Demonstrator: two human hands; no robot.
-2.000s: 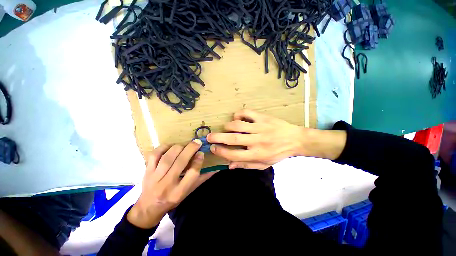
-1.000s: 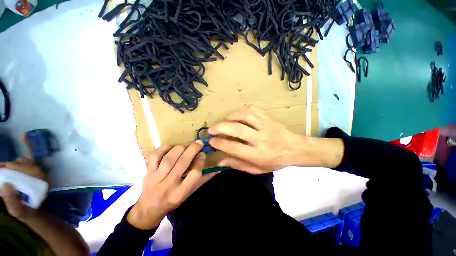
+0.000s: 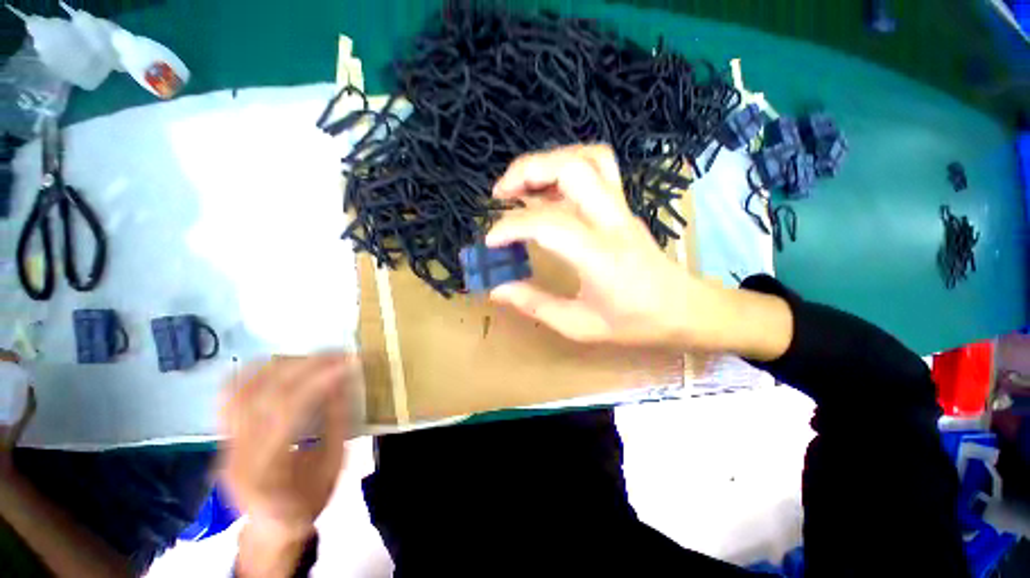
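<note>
My right hand [image 3: 599,254] is raised over the tan board [image 3: 452,361] and holds a small blue checked block [image 3: 495,266] between thumb and fingers. No loop shows clearly on this block. My left hand [image 3: 291,435] is blurred at the board's lower left corner, apart from the block; whether it holds anything cannot be told. A large heap of black loops [image 3: 508,102] lies across the top of the board, just behind my right hand. Two blue blocks with black rings, one at the far left [image 3: 95,336] and one beside it [image 3: 177,342], lie on the white sheet [image 3: 260,248].
Black scissors [image 3: 59,231] lie at far left, below white bottles [image 3: 149,64]. Blue blocks [image 3: 791,156] sit right of the heap. A small black loop bunch [image 3: 958,246] lies on the green bench [image 3: 870,248]. Another person's hand [image 3: 16,401] shows at the left edge.
My hands have separated. My right hand has lifted the block up toward the heap; my left has moved down and left. The view has shifted, showing scissors and two ringed blocks at left.
</note>
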